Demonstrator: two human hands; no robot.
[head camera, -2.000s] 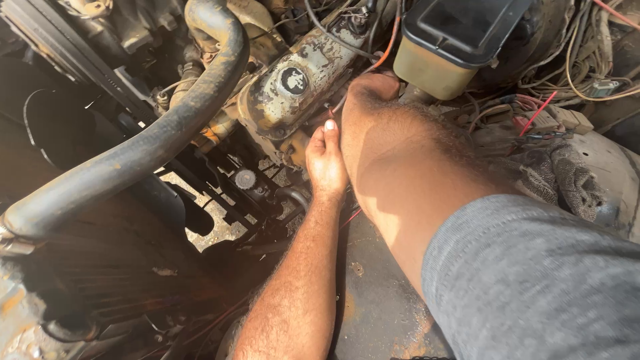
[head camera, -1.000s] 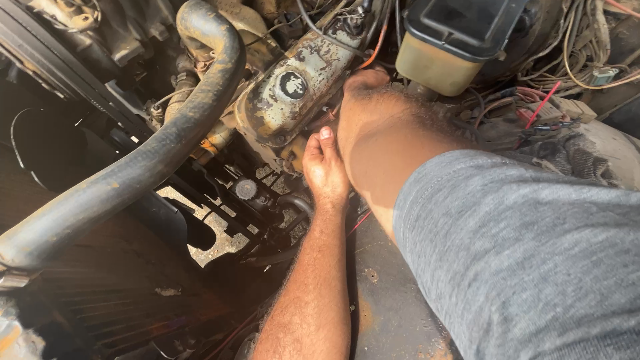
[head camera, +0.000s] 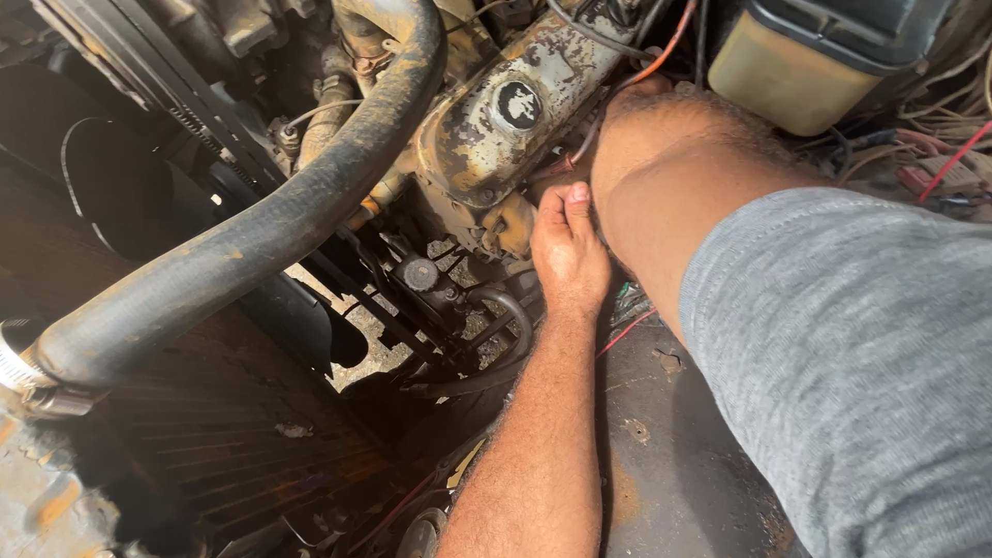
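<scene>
My left hand (head camera: 570, 252) reaches up from the lower middle with its fingers curled and its thumb against the index finger. It is just below the painted, flaking valve cover (head camera: 473, 143) of an engine, close to a thin wire with a reddish end (head camera: 568, 163); whether it grips anything is not clear. From the right, my grey-sleeved right arm passes over the engine bay. My right hand (head camera: 645, 91) is down beside the valve cover, next to an orange wire (head camera: 670, 48), its fingers mostly hidden behind my wrist and forearm.
A thick radiator hose (head camera: 256, 232) with a metal clamp (head camera: 46, 387) crosses the left side above the dark radiator (head camera: 256, 418). A fluid reservoir with a black lid (head camera: 790, 77) stands above my right forearm. Loose wires (head camera: 953, 155) lie at the right, and a rusty metal panel (head camera: 659, 442) lies below.
Both hands stay in nearly the same place by the valve cover. The view has shifted slightly.
</scene>
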